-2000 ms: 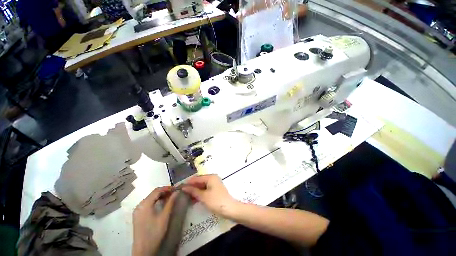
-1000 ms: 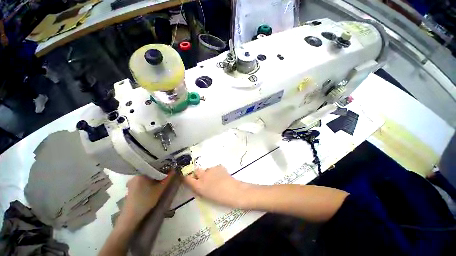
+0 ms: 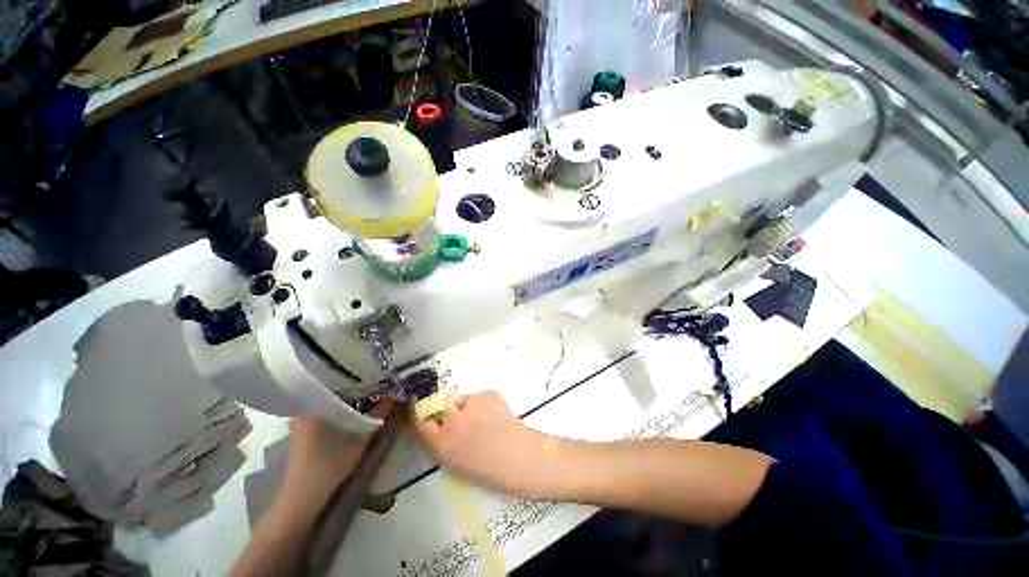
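Observation:
A grey-brown cut piece runs as a narrow folded strip from the needle area towards me. My left hand is at its left side, fingers under the machine head and partly hidden, pressed on the piece. My right hand is at the right of the needle area, fingertips on the piece's edge beside a yellow guide. The presser foot and needle are mostly hidden by the head of the white sewing machine.
A fanned stack of grey panels lies left of the machine head. A crumpled darker heap is at the far left edge. A black tangled cord and dark scraps lie right of the needle. A yellowish thread spool stands on top.
Both hands and the piece have moved forward from the table's front area to under the machine head. In the last second the hands have stayed there. The view has shifted closer to the machine.

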